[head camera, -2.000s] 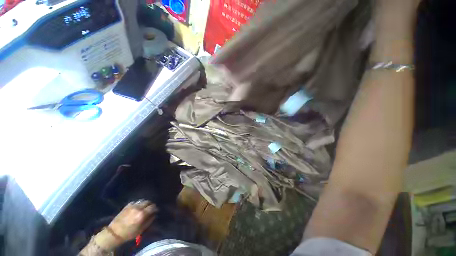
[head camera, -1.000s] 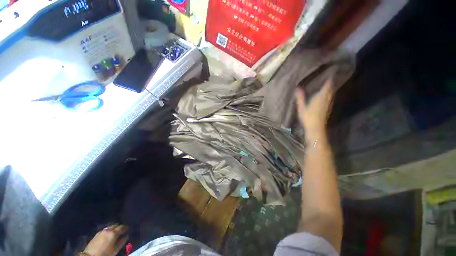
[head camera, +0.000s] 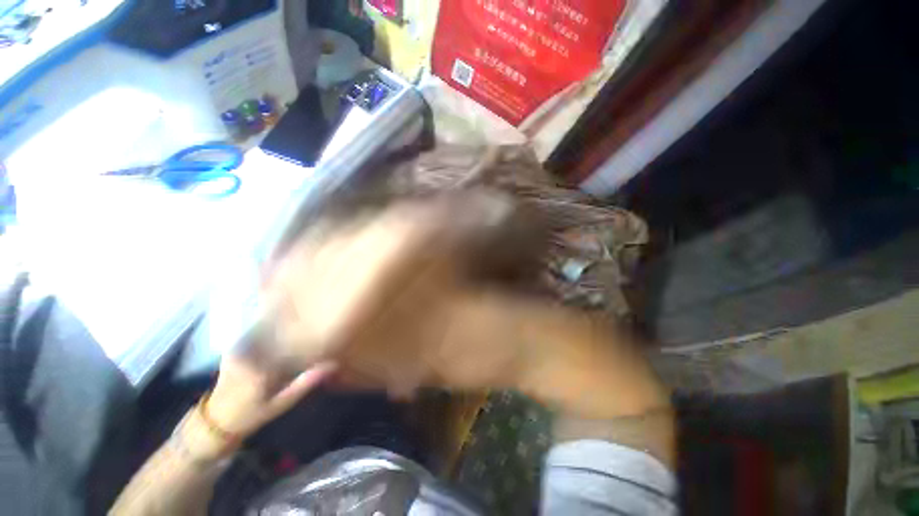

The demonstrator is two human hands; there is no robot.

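Note:
The pile of crumpled taupe lining (head camera: pixel 595 227) lies right of the machine table, with a pale tab on it. My right hand (head camera: pixel 383 292) is a strong blur in front of the table edge, its forearm crossing from the lower right. Blurred brown cloth (head camera: pixel 494 227) shows at its far side; whether the fingers grip it cannot be told. My left hand (head camera: pixel 252 388) is low at the near table edge, below and left of my right hand, partly overlapped by the blur; its grip is unclear.
The white sewing machine (head camera: pixel 237 66) stands at the upper left. Blue-handled scissors (head camera: pixel 202 168), a flat black rectangle (head camera: pixel 294 129) and small bobbins (head camera: pixel 249 114) lie by it. A red printed sheet (head camera: pixel 524 50) is behind. Dark grey cloth (head camera: pixel 50 403) hangs at the left.
My right hand has swung from the far right of the pile back left to the table edge. My left hand has risen towards it. The view has shifted slightly.

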